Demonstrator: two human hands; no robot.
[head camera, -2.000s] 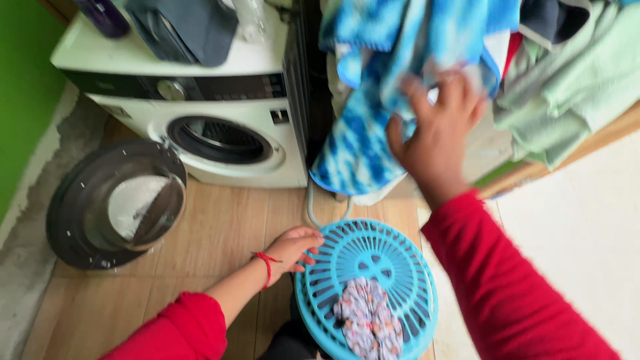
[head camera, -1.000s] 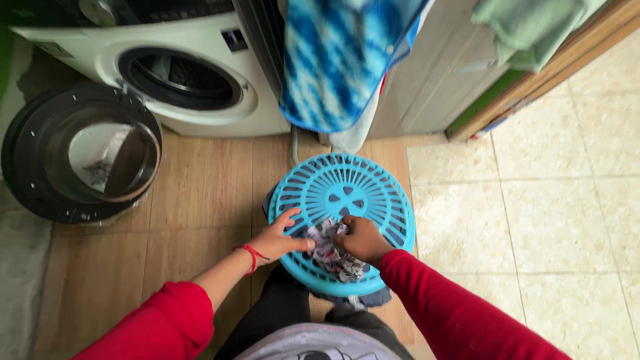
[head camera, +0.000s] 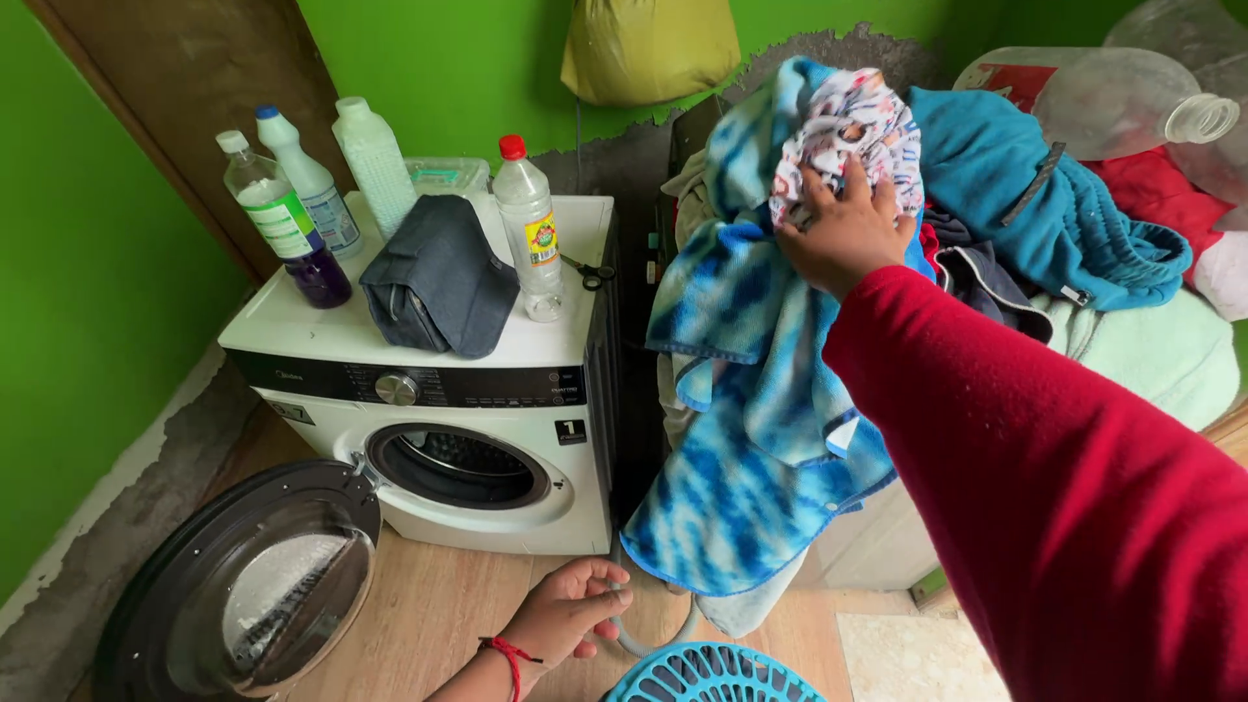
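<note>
My right hand (head camera: 850, 229), in a red sleeve, is spread against a crumpled white printed cloth (head camera: 858, 117), which rests on a blue and white tie-dye towel (head camera: 751, 419). Whether the fingers grip the cloth is not plain. My left hand (head camera: 582, 606), with a red cord at the wrist, is held half-curled above the floor, nothing visible in it. Just below it is the blue perforated plastic lid (head camera: 717, 675) of a basket, cut off by the lower edge of the view. A white front-loading washing machine (head camera: 487, 526) stands to the left, its round door (head camera: 244, 585) swung wide.
Several plastic bottles (head camera: 375, 166), a dark fabric pouch (head camera: 439, 278) and scissors (head camera: 593, 276) lie or stand on the washer. Teal clothing (head camera: 1033, 185), a pale green towel (head camera: 1150, 341) and a large clear bottle (head camera: 1102, 97) are piled at right. A grey hose (head camera: 643, 648) runs along the floor.
The printed cloth was on the blue lid, with both hands at it one second ago; it is now on the tie-dye towel under my right hand. The view has tilted up.
</note>
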